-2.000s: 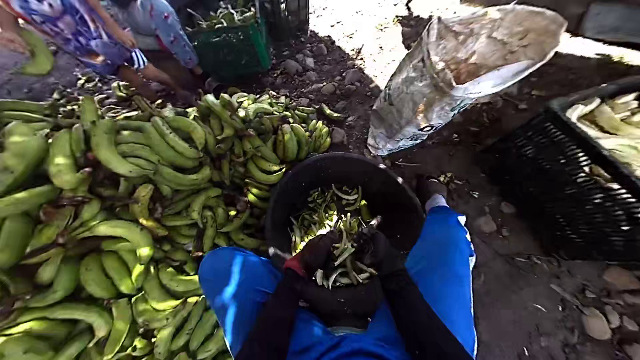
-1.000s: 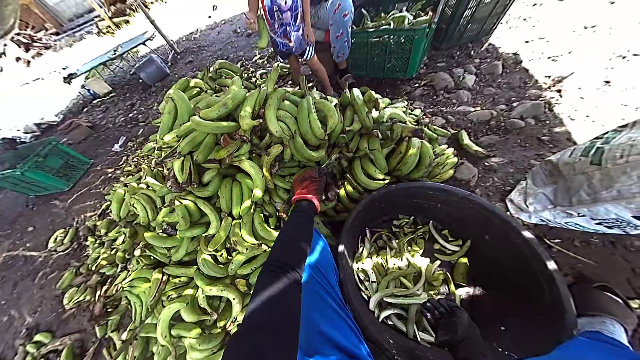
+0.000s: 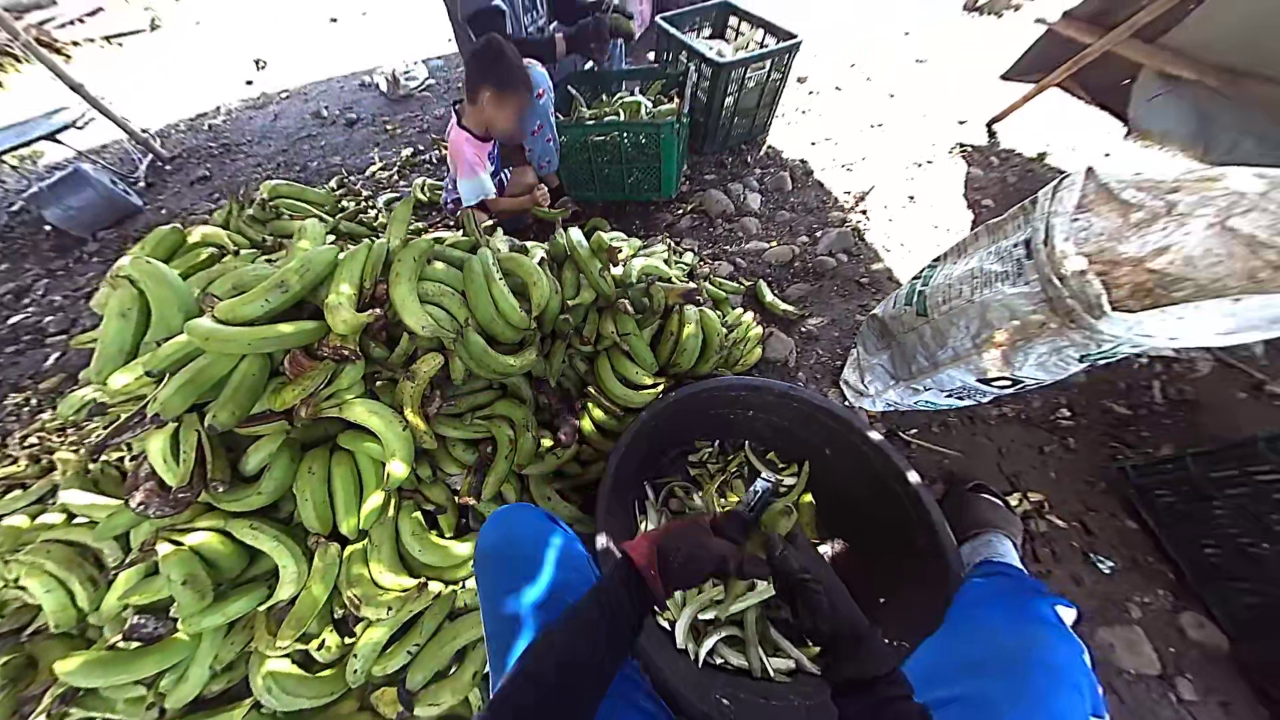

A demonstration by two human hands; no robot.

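Note:
My left hand (image 3: 685,555), in a dark and red glove, is closed around a green banana (image 3: 778,518) above the black tub (image 3: 890,500). My right hand (image 3: 805,575), in a dark glove, is close against the same banana; its fingers are partly hidden. A small metallic tool (image 3: 760,493) shows beside the banana, and which hand holds it is unclear. Strips of peel (image 3: 735,615) lie in the tub between my knees. Left of the tub spreads a large heap of green bananas (image 3: 380,430).
A child (image 3: 490,140) crouches behind the heap, near another person's dark-gloved hands (image 3: 590,35). Green crates (image 3: 620,160) stand there beside stones (image 3: 780,255). A woven sack (image 3: 960,310) lies beyond the tub, and a black crate (image 3: 1210,530) is at right.
My left hand was at the banana heap one second ago and is now over the tub, close to my right hand, with a green banana. The view has shifted.

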